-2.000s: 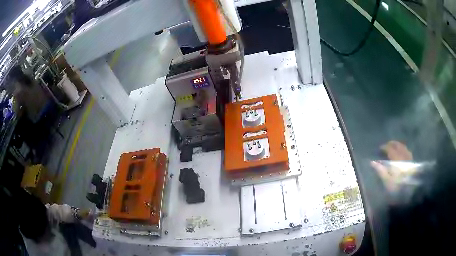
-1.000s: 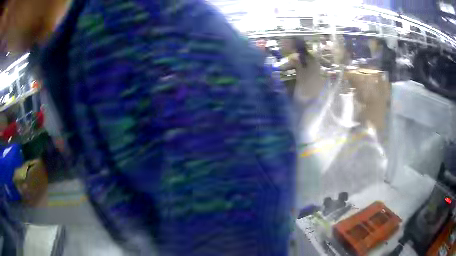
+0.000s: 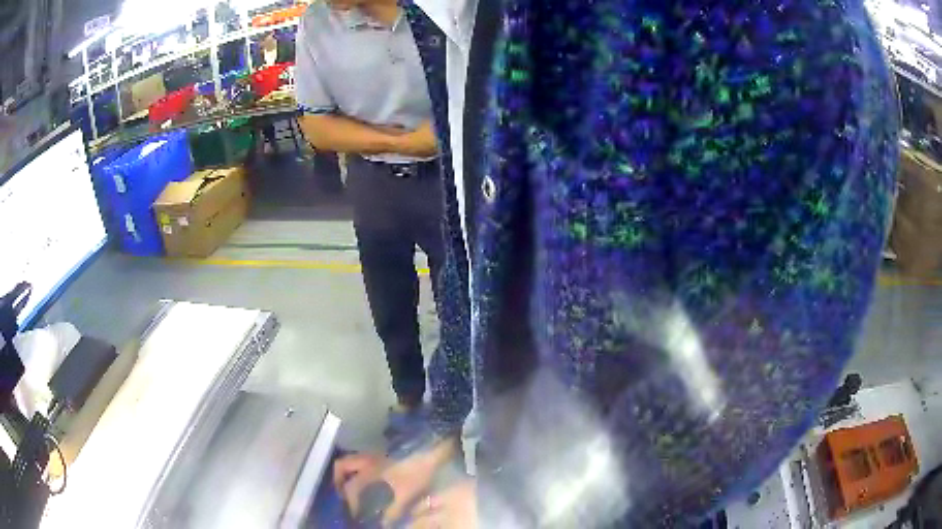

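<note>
No hand that I can tell as mine shows. A person in a speckled blue jacket stands very close and fills the centre and right. Bare fingers show at the bottom, around a small dark round object; they seem to belong to this person, but the wrist is partly hidden. The orange fixture lies on the white machine table at the lower right, its two openings dark.
A light stand with a monitor and a dark box is at the left. Another person in a grey shirt stands behind, arms folded. A cardboard box and blue bin stand beyond.
The view has swung left from the machine to the monitor stand. The blue jacket has shifted from left of centre to the right. The blurred hand seen at the right earlier is gone.
</note>
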